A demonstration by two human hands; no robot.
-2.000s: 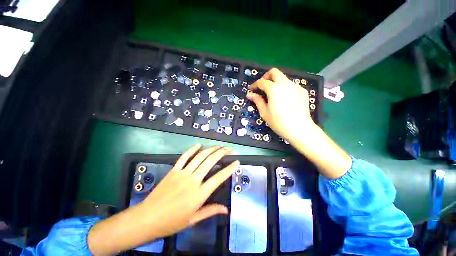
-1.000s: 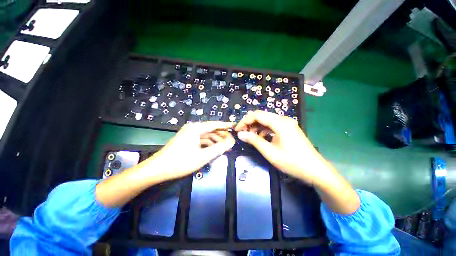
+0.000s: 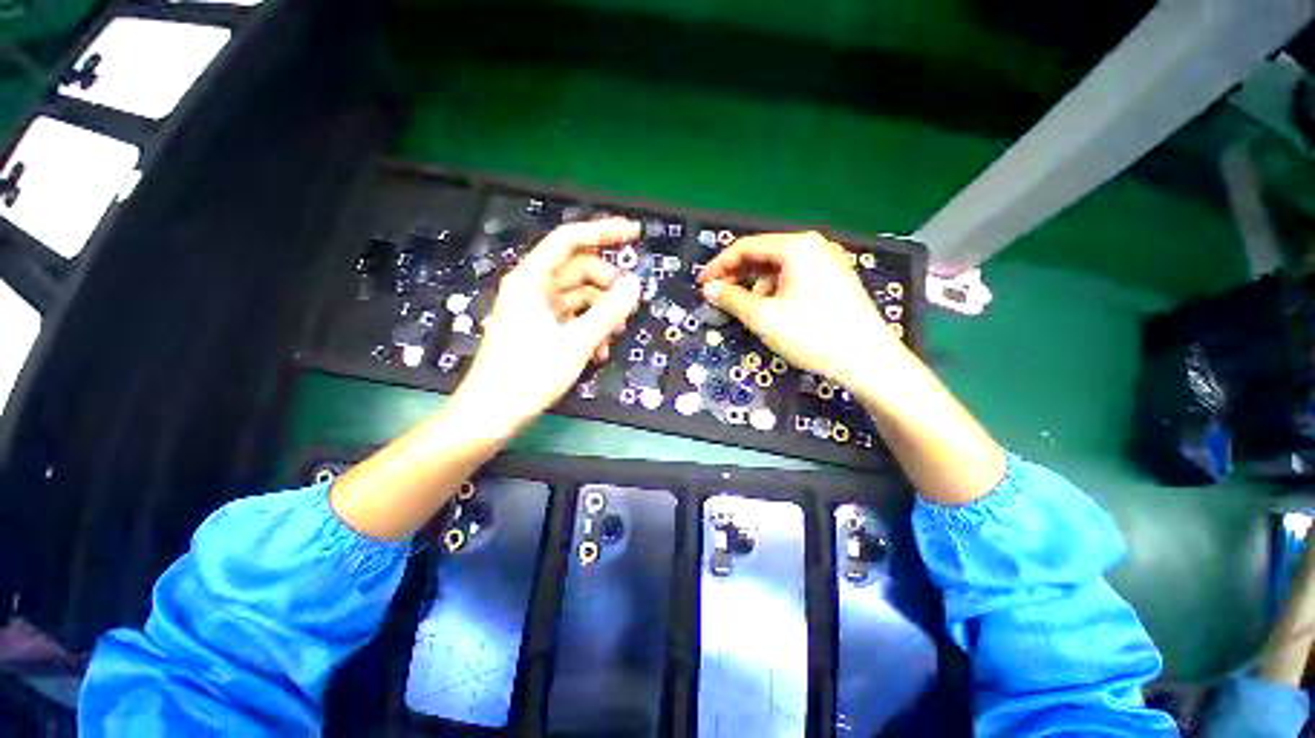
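Note:
Both bare hands are over the black parts tray (image 3: 339,325), full of tiny squares, pale round tabs and gold-rimmed rings. My left hand (image 3: 548,325) has curled fingers, with thumb and index close together; a tiny piece may be at their tips. My right hand (image 3: 808,303) has thumb and fingers nearly together; any part there is too small to tell. Nearer me, the phone tray (image 3: 689,577) holds several glossy blue-grey covers. The covers at left-centre (image 3: 483,606) and centre (image 3: 616,620) show gold rings; two at right (image 3: 753,620) show dark and silvery cutouts.
White covers (image 3: 137,65) lie in the tall black stack at left. A pale metal post (image 3: 1096,130) stands beyond the parts tray's right end, beside a small white piece (image 3: 958,291). A black bin (image 3: 1226,389) and another person's arm (image 3: 1294,627) are at right.
My hands have parted from their meeting point between the trays and moved up over the parts tray. The view has shifted; another person's arm now shows at lower right.

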